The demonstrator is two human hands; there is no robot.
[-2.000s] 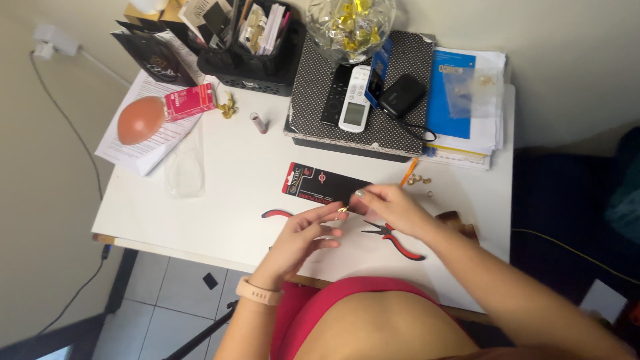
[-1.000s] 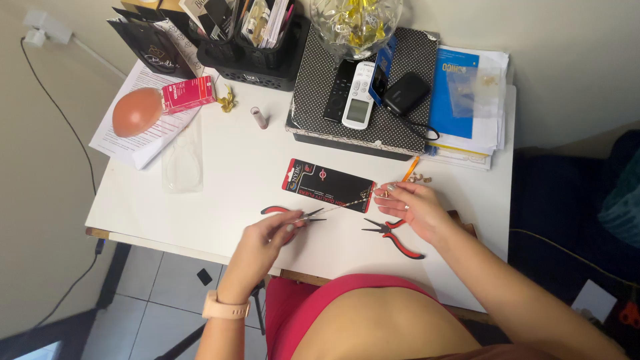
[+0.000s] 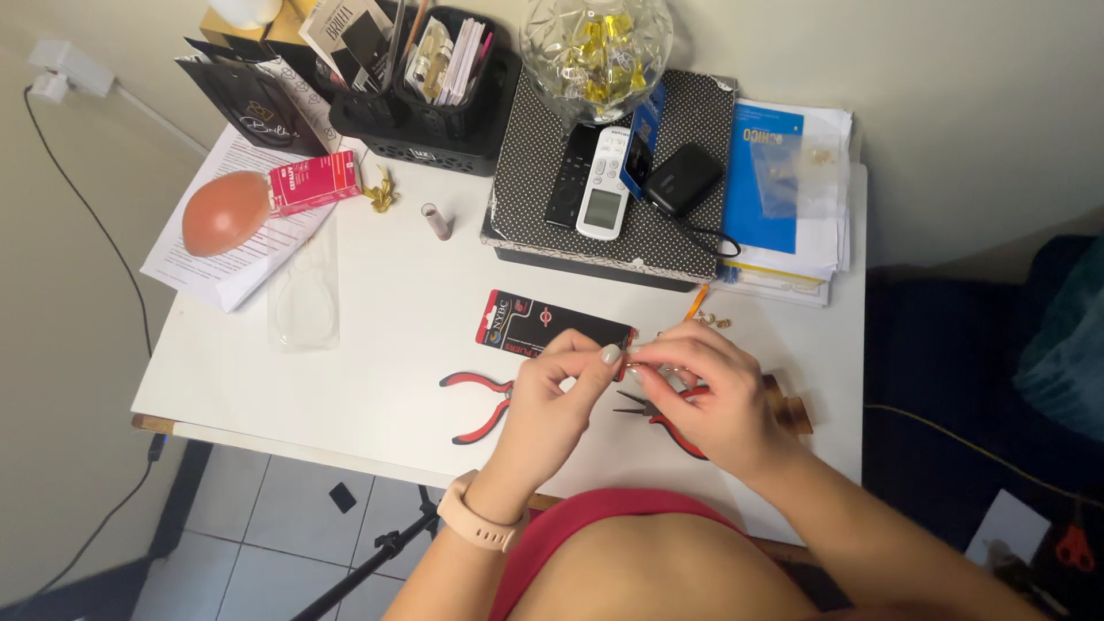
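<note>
My left hand (image 3: 552,401) and my right hand (image 3: 711,392) meet fingertip to fingertip over the lower right end of a black and red pliers card (image 3: 552,323). Between them they pinch a thin, small gold-coloured piece (image 3: 634,364), partly hidden by the fingers. Red-handled pliers (image 3: 483,410) lie at the left, their jaws hidden behind my left hand. A second pair of red-handled pliers (image 3: 677,431), jaws apart, lies partly beneath my right hand. Small gold pieces (image 3: 714,321) rest on the white table beyond my right hand.
Behind the hands stands a dotted box (image 3: 526,172) bearing remotes (image 3: 604,194), a black case (image 3: 684,179) and a glass bowl (image 3: 595,52). Papers (image 3: 815,250) lie right of it. A small tube (image 3: 436,222), a pink box (image 3: 315,184) and a clear packet (image 3: 302,302) lie left.
My hands were apart a second ago, with a thin strand stretched between them; now their fingertips have come together. My left hand has moved right, off the left pliers' jaws.
</note>
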